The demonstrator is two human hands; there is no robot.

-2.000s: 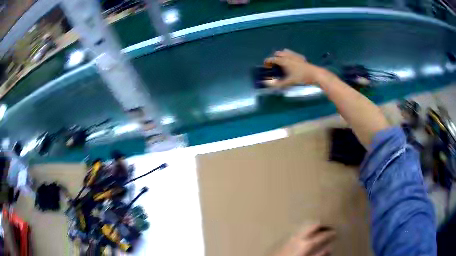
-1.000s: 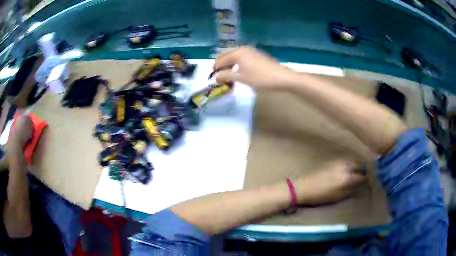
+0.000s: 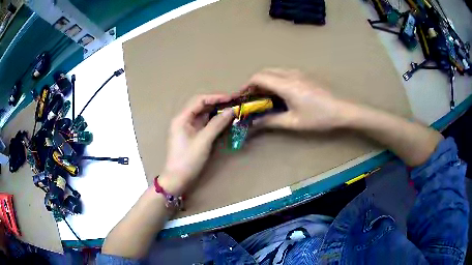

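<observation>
A black bottom housing [image 3: 280, 105] is held between both my hands above the brown mat, near its middle. A yellow battery [image 3: 256, 107] shows in it. A small green circuit board [image 3: 237, 135] hangs below the battery on thin wires. My left hand [image 3: 199, 129] grips the left end, with the thumb at the battery's end. My right hand [image 3: 295, 101] holds the right end, with the fingers over the far side. The fingertips are partly blurred, and the far side of the housing is hidden.
A pile of open subassemblies [image 3: 57, 150] with cable tails lies on white sheeting at left. Another pile [image 3: 432, 36] lies at upper right. A stack of black covers [image 3: 297, 11] sits at the mat's far edge. The green conveyor belt [image 3: 26, 52] carries units at upper left.
My right hand has come back from the conveyor and the left pile to the mat's middle. Both hands have come together on one open unit. The view has shifted right.
</observation>
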